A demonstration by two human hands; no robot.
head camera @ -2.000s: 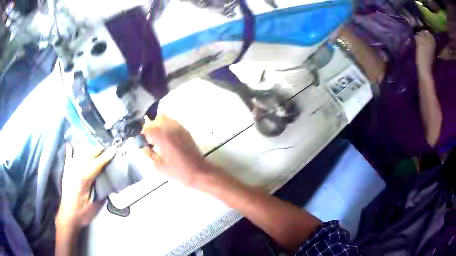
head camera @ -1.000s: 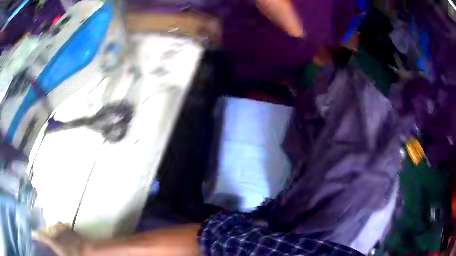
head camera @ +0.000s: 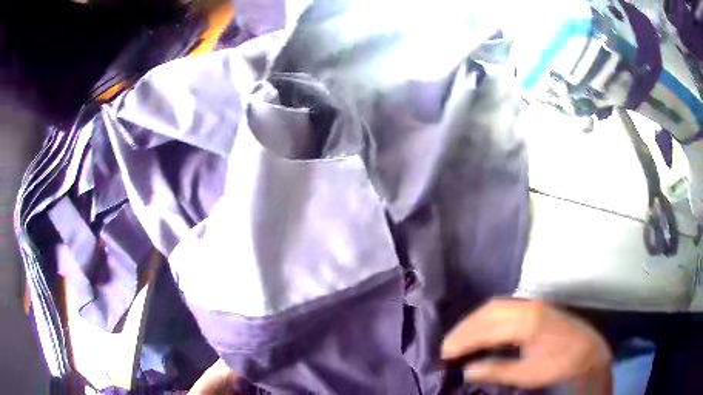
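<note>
A grey-purple garment piece [head camera: 324, 231] fills the middle, lying in folds from the machine table down toward my lap. It has a paler upper part, a darker band along its lower edge and an open fold near the top. My right hand [head camera: 532, 343] is at the lower right, blurred, its curled fingers apart over the cloth's right edge with nothing visible between them. My left hand [head camera: 216, 381] is at the bottom edge, mostly cut off and partly covered by the cloth; its grip is hidden.
The sewing machine head [head camera: 601, 69] is at the upper right, partly glared out. Dark-handled scissors [head camera: 660, 224] lie on the white table [head camera: 593, 262]. A pile of layered grey-purple pieces [head camera: 108, 262] hangs at the left. A pale blue sheet [head camera: 634, 366] is at the lower right.
The view has swung from the table's right side to the left, bringing in the garment and pile. My hands have left the needle area where they were two seconds ago.
</note>
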